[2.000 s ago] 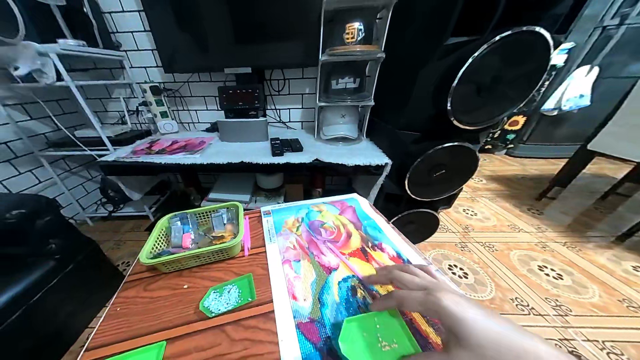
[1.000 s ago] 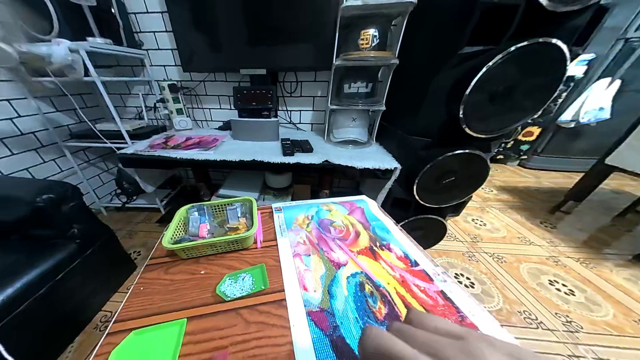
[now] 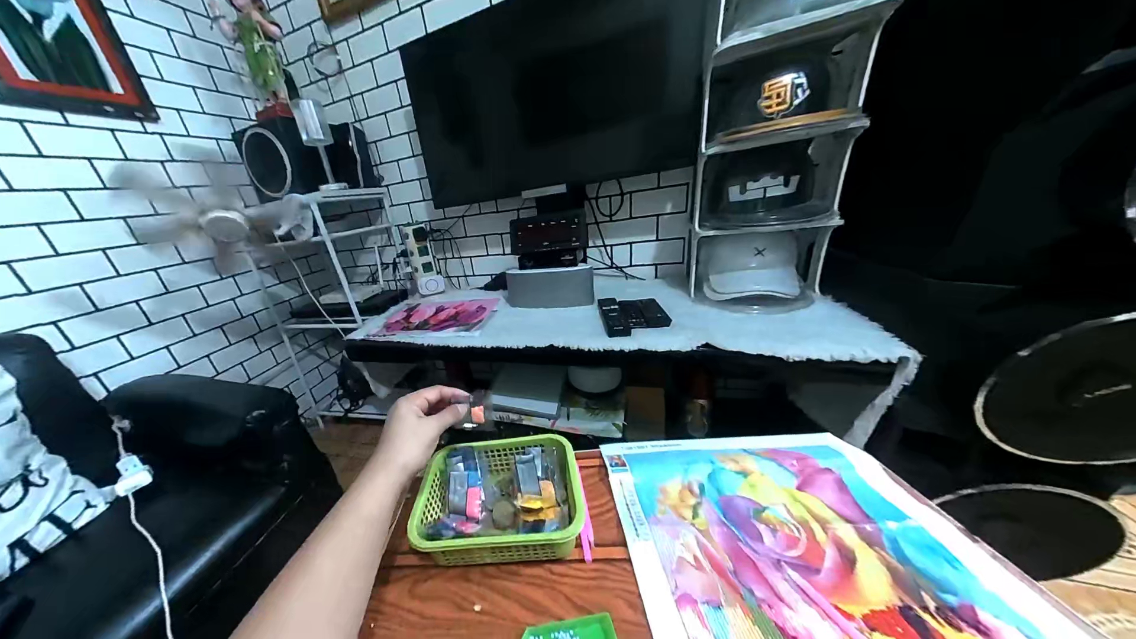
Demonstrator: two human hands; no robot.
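My left hand [image 3: 424, 426] pinches a small clear plastic packet [image 3: 475, 412] with a bit of orange in it, just above the back left rim of a green plastic basket [image 3: 497, 552]. Inside the basket lie several small bags [image 3: 530, 472] of coloured bits. A pink pen-like stick [image 3: 587, 531] rests against the basket's right side. To the right lies a diamond painting canvas of colourful roses [image 3: 790, 532]. Part of a green tray [image 3: 572, 628] shows at the bottom edge. My right hand is out of view.
Behind the wooden table [image 3: 497, 596] stands a shelf with a white cover [image 3: 710, 333], holding remote controls [image 3: 634, 315] and a speaker [image 3: 549, 287]. A black armchair [image 3: 204, 444] is at the left, with a turning fan [image 3: 224, 226] beyond it.
The view has swung left. My left hand has come into view with a packet; the hand seen over the canvas earlier is gone from view.
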